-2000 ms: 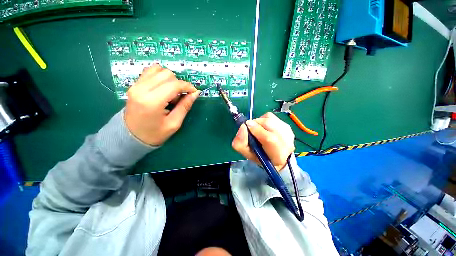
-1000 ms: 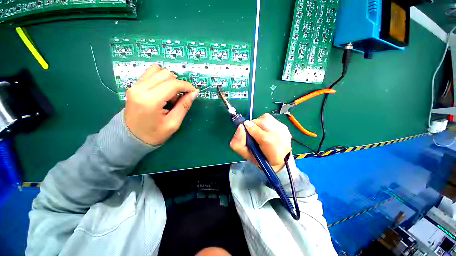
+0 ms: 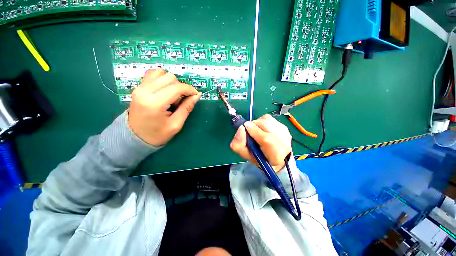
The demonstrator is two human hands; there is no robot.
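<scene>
The green PCB panel (image 3: pixel 180 70) lies flat on the green mat in front of me. My left hand (image 3: pixel 162 107) rests over its lower left part and pinches thin solder wire (image 3: pixel 102 80) between thumb and forefinger; the wire's tail curves up to the left. My right hand (image 3: pixel 265 142) holds the dark blue soldering iron (image 3: pixel 267 167) like a pen. The iron's tip is at the panel's lower row, right of my left fingertips. The part of the panel under my left hand is hidden.
Orange-handled flush cutters (image 3: pixel 302 112), a second PCB panel (image 3: pixel 310 42) and the blue soldering station (image 3: pixel 367 25) are on the right. A solder spool (image 3: pixel 20 107), stacked PCB panels (image 3: pixel 65 11) and a yellow strip (image 3: pixel 33 50) are on the left. A black cord (image 3: pixel 326 105) runs down beside the cutters.
My left hand has shifted slightly right with the solder wire. The iron's tip stays at nearly the same spot on the panel.
</scene>
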